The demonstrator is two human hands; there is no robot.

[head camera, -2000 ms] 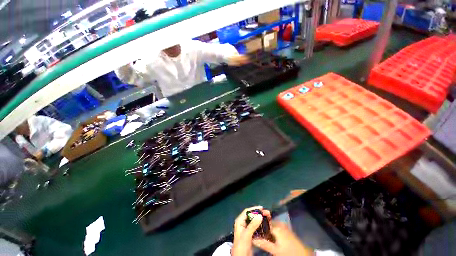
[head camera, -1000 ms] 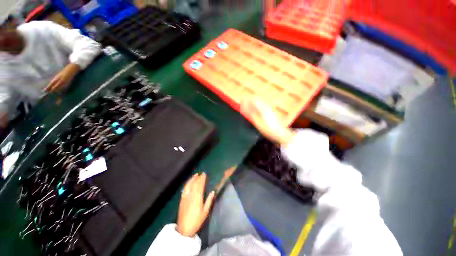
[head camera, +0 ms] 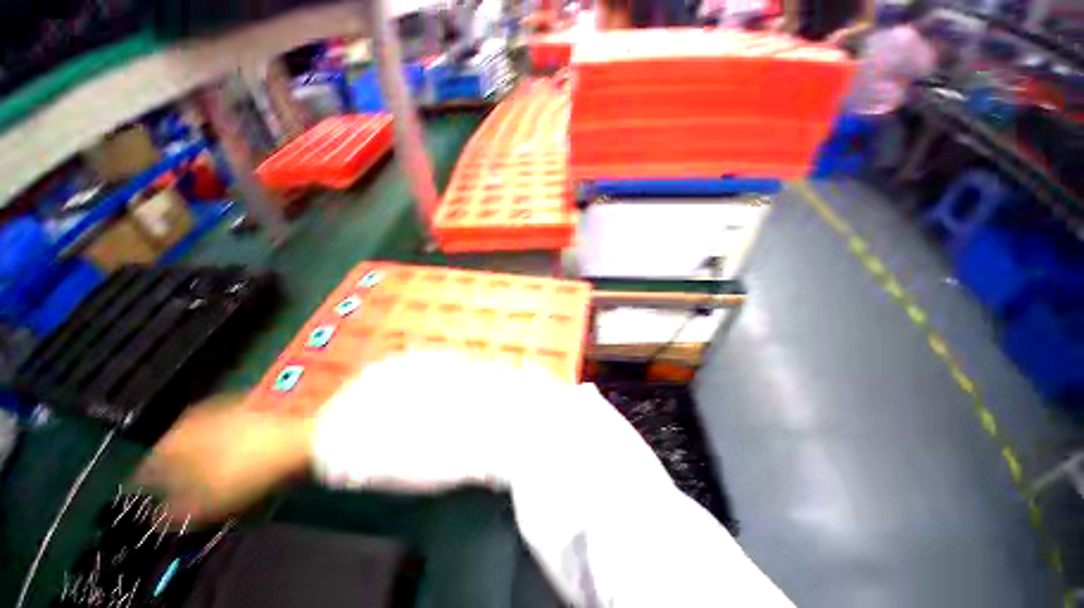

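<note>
My right hand [head camera: 226, 457] is blurred at the lower left, over the far end of the leaded components [head camera: 125, 540]; whether it holds anything cannot be seen. Its white sleeve crosses in front of the orange-red compartment tray [head camera: 476, 311]. Four pockets along that tray's left side show small light-blue square-faced pieces [head camera: 320, 336] with dark centres. The black tray [head camera: 297, 570] under the components is cut off by the bottom edge. My left hand is out of the picture.
A second black tray [head camera: 149, 339] lies at the left. More orange-red trays [head camera: 505, 178] stand beyond, with a tall stack [head camera: 707, 107] behind. A black parts bin [head camera: 666, 434] sits below the bench edge. Bench posts [head camera: 404, 119] rise at the upper left. A person [head camera: 886, 71] stands far right.
The view has swung right and up. My right hand has moved from the orange-red tray to the leaded components. Filled pockets went from three to four. My left hand has left the picture.
</note>
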